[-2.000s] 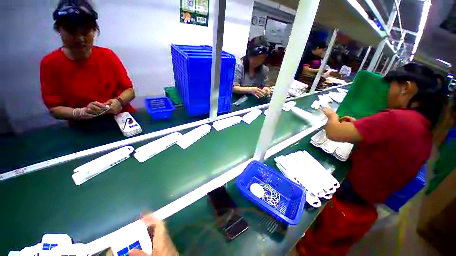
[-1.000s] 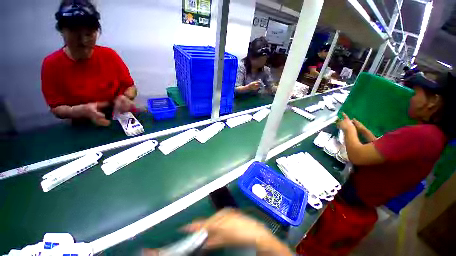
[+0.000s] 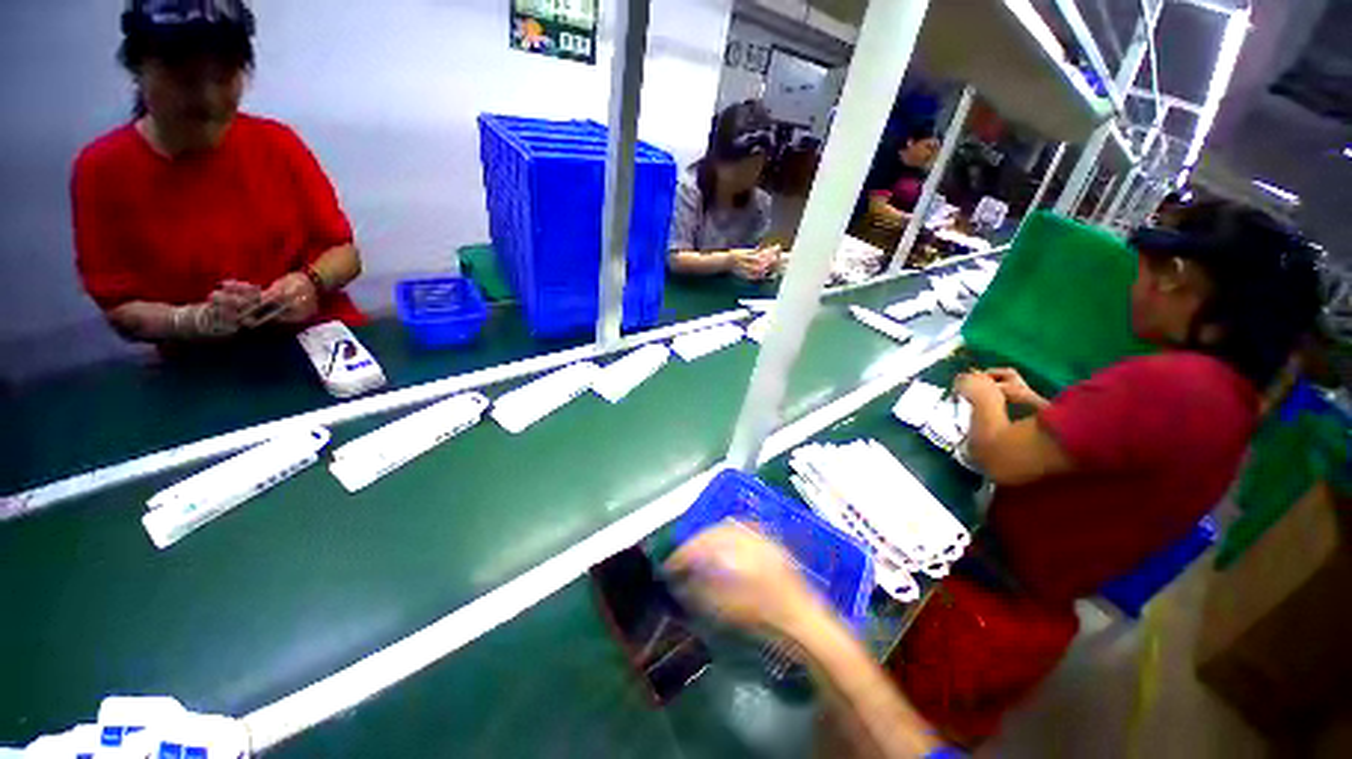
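Observation:
My right hand (image 3: 737, 577) is blurred over the left part of the blue basket (image 3: 833, 552) and hides most of what lies in it; whether its fingers hold anything cannot be told. The forearm comes in from the bottom right. My left hand is not in view. A dark flat rectangle, possibly a smartphone (image 3: 653, 630), lies on the green bench left of the basket. A pile of printed packs (image 3: 141, 730) is cut off at the lower left corner. White packs (image 3: 237, 486) lie in a row on the green belt (image 3: 445, 549).
A white upright (image 3: 823, 223) stands behind the basket. A neighbour's pack stack (image 3: 882, 512) lies right of it. A person in red (image 3: 1142, 445) works at the right by a green bin (image 3: 1045, 304). Across the belt are blue crates (image 3: 571, 223), a small basket (image 3: 441, 310) and several people.
My right hand has moved from the bottom centre to the basket. The pack piece seen blurred by my hands is no longer visible. My left hand has left view. The view has shifted slightly.

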